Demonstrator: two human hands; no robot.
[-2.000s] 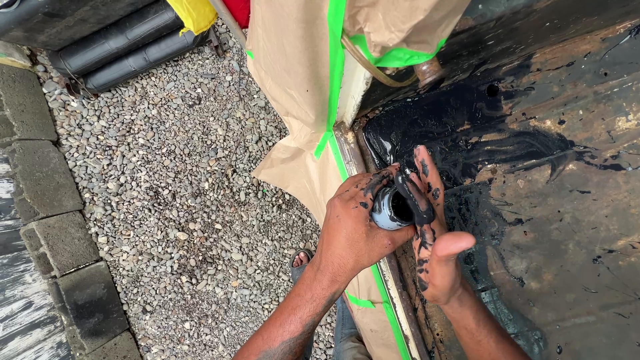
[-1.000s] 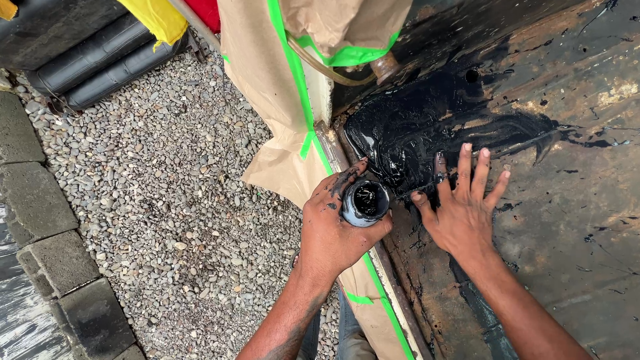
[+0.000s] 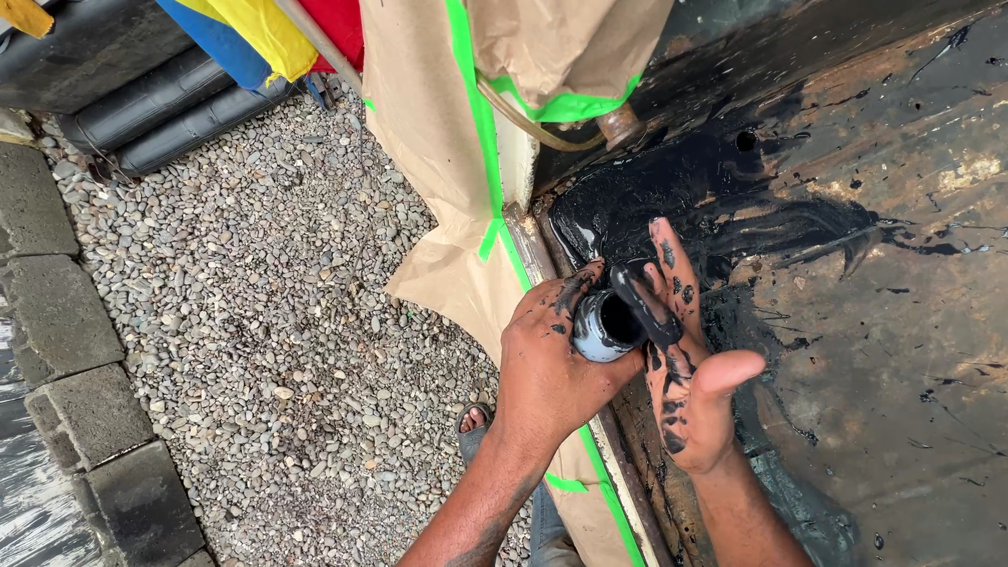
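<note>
My left hand is wrapped around a small open container that holds a black substance. The container's outside is pale and smeared with black. Close at its right, my right hand is turned palm inward with the thumb spread; one finger is thickly coated in black and lies at the container's rim. Black smears mark both hands. Beyond them, a wet, glossy black coating covers the corner of a worn metal panel.
Brown masking paper with green tape covers the panel's left edge. A thin hose runs to a rusty fitting. Left lie gravel, concrete blocks, black pipes and colored cloth. A sandaled foot shows below.
My right hand was spread flat, palm down, on the panel a second ago; it has moved left to the container's rim and turned. My left hand still holds the container.
</note>
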